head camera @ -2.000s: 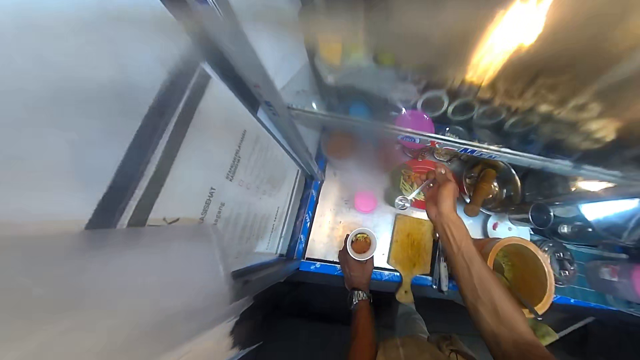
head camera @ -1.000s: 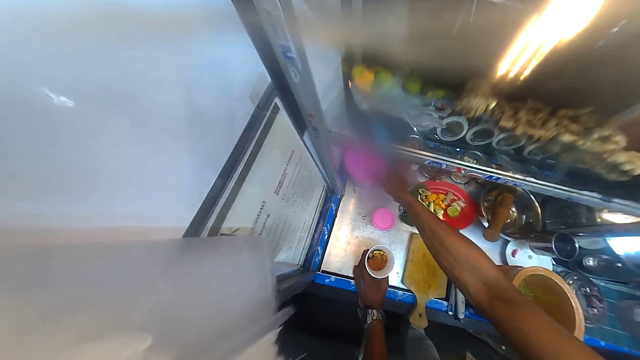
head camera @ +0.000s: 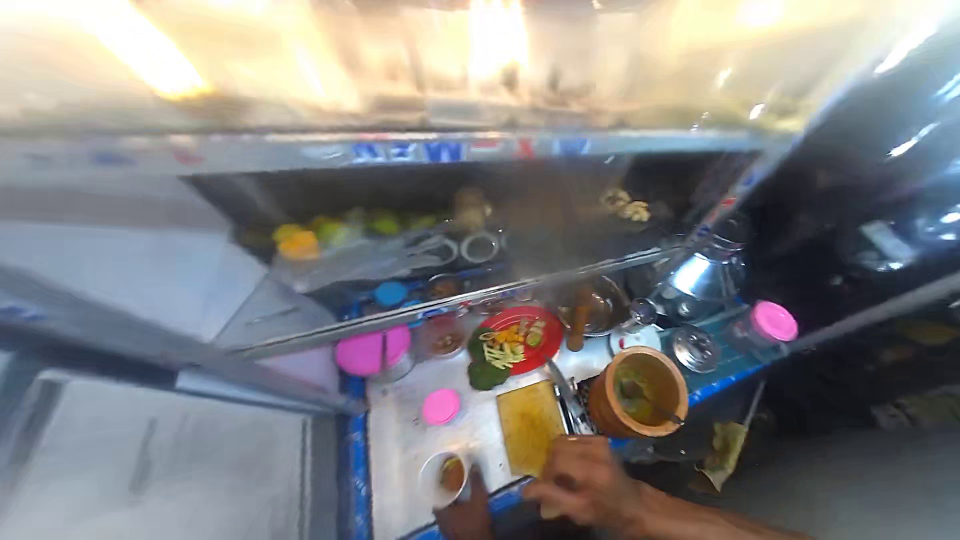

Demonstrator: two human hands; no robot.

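Observation:
At the near edge of the metal counter, my left hand (head camera: 466,511) is around a white cup (head camera: 444,478) with orange-brown food inside. My right hand (head camera: 585,480) has curled fingers at the near end of a wooden cutting board (head camera: 529,426); blur hides whether it holds anything. Beyond the cup lies a round pink lid (head camera: 441,406). A red plate (head camera: 541,341) carries cut vegetables and green leaves. Right of the board are metal utensils (head camera: 568,397) and a large clay mortar (head camera: 637,391) with greenish-yellow contents.
A pink-lidded jar (head camera: 373,351) stands at the back left, near a glass panel's metal rail (head camera: 480,294). A wooden pestle (head camera: 578,326) rests at a metal bowl. On the right are a glass jar (head camera: 695,349) and another pink-lidded jar (head camera: 772,322).
My right hand has come back from the large pink lid at the back left to the board's near end. My left hand stays at the cup. The view has swung strongly.

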